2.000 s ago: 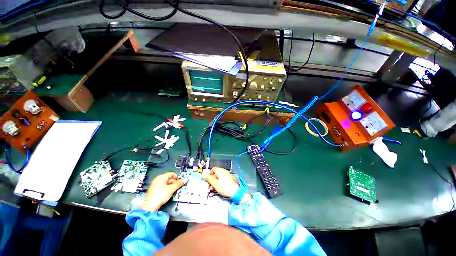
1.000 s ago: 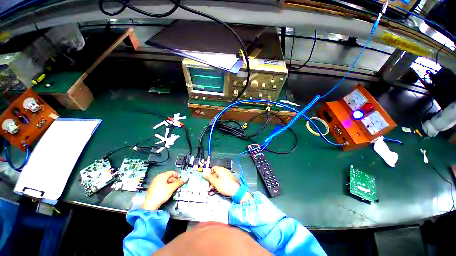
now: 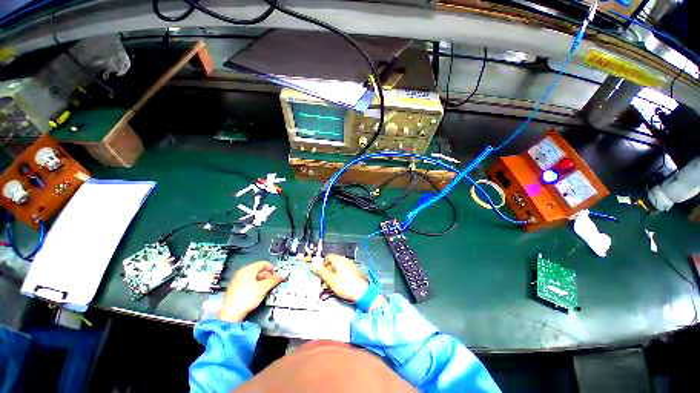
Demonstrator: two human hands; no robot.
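Observation:
A green-white circuit board lies at the bench's front edge between my hands. My left hand holds its left edge with thumb and fingers. My right hand, with a blue wrist strap, grips the board near its upper right corner. The fingertips are small and partly hidden. Black leads and a bright blue cable end at the board's far edge. A dark connector block sits behind the board.
A remote control lies right of my right hand. Two more boards and a clipboard lie left. An oscilloscope stands behind. An orange box and a spare green board are at right. A coiled blue cord hangs across.

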